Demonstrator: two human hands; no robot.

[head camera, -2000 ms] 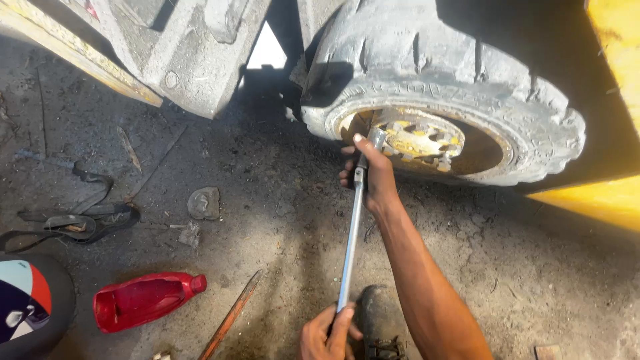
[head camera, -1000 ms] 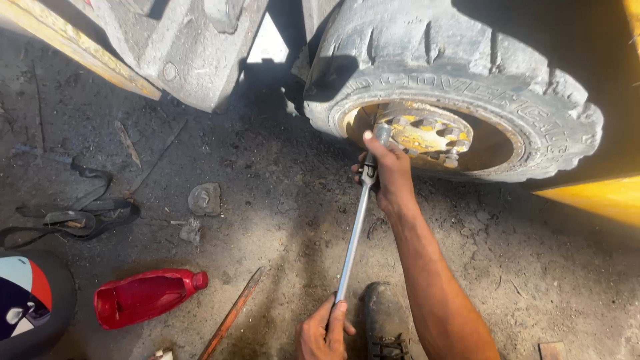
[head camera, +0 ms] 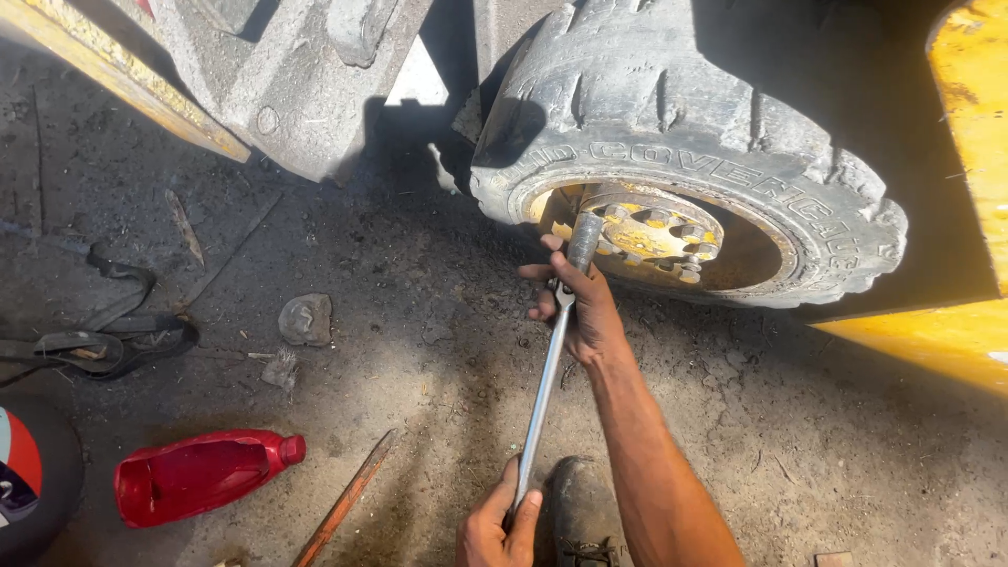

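Note:
My left hand [head camera: 500,520] grips the lower end of a long steel breaker bar [head camera: 543,386], low in the view. Above it, my right hand [head camera: 583,303] supports the bar's jointed head and the deep socket [head camera: 584,240], with the thumb across the socket and some fingers loosely spread. The socket's upper end is at the edge of the yellow wheel hub [head camera: 650,232]; whether it sits on a nut cannot be told. Rusty nuts and worn yellow paint show on the hub, which is set inside a large, worn, grey rubber tyre [head camera: 709,134].
A cut red plastic bottle [head camera: 197,476], an orange-brown rod [head camera: 346,500], a stone [head camera: 305,320] and a black strap [head camera: 118,339] lie on the dirt floor. A dark container [head camera: 47,480] stands at lower left. Dusty machine metal [head camera: 299,94] juts in above; a boot [head camera: 583,504] is below.
Both hands keep hold of the bar and socket. The fingers of my right hand have shifted around the socket, leaving more of it visible than two seconds ago.

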